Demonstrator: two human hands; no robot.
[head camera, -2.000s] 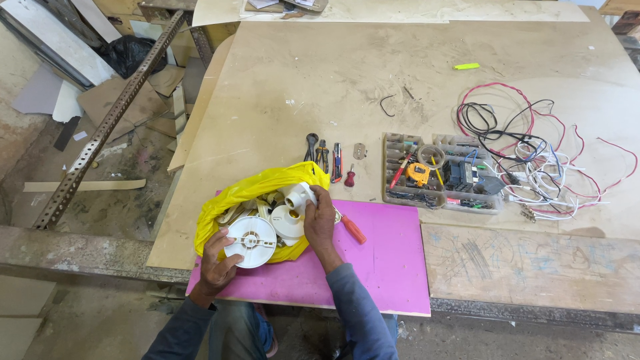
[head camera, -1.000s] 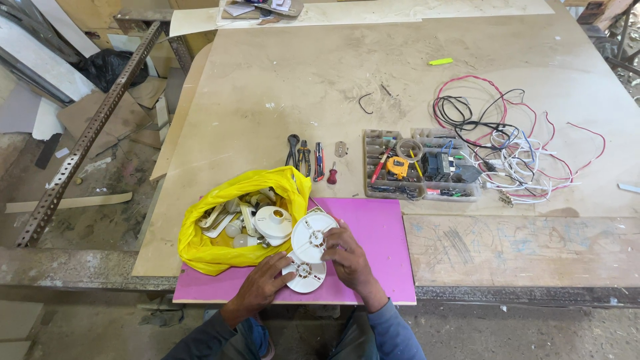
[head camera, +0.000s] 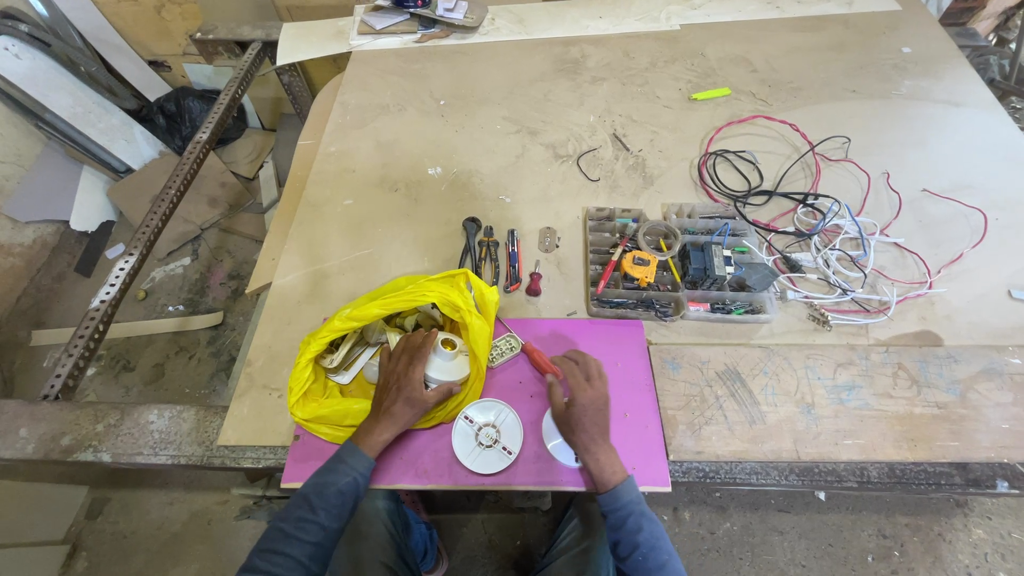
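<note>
My left hand (head camera: 406, 386) is at a yellow plastic bag (head camera: 320, 408), its fingers against a white lamp holder (head camera: 448, 362) inside; whether it grips it I cannot tell. Other white fittings fill the bag. My right hand (head camera: 582, 400) is at the handle of a red-handled screwdriver (head camera: 541, 360), above a white round plate (head camera: 558, 440) that it partly covers; its grip is unclear. Between the hands, a second white round fitting (head camera: 487, 436) lies on the pink board (head camera: 384, 470). A small white terminal piece (head camera: 504, 350) rests by the screwdriver's shaft.
Beyond the board lie pliers (head camera: 488, 254), cutters (head camera: 470, 240), a utility knife (head camera: 513, 260) and a small screwdriver (head camera: 534, 280). A compartment box (head camera: 594, 308) holds a tape measure (head camera: 639, 268) and small parts. Tangled wires (head camera: 824, 232) spread at the right. A perforated metal bar (head camera: 156, 216) runs along the left.
Both hands have moved apart from the two round white fittings held together a second ago; these now lie on the pink board. My left hand is over the bag, my right at the red screwdriver.
</note>
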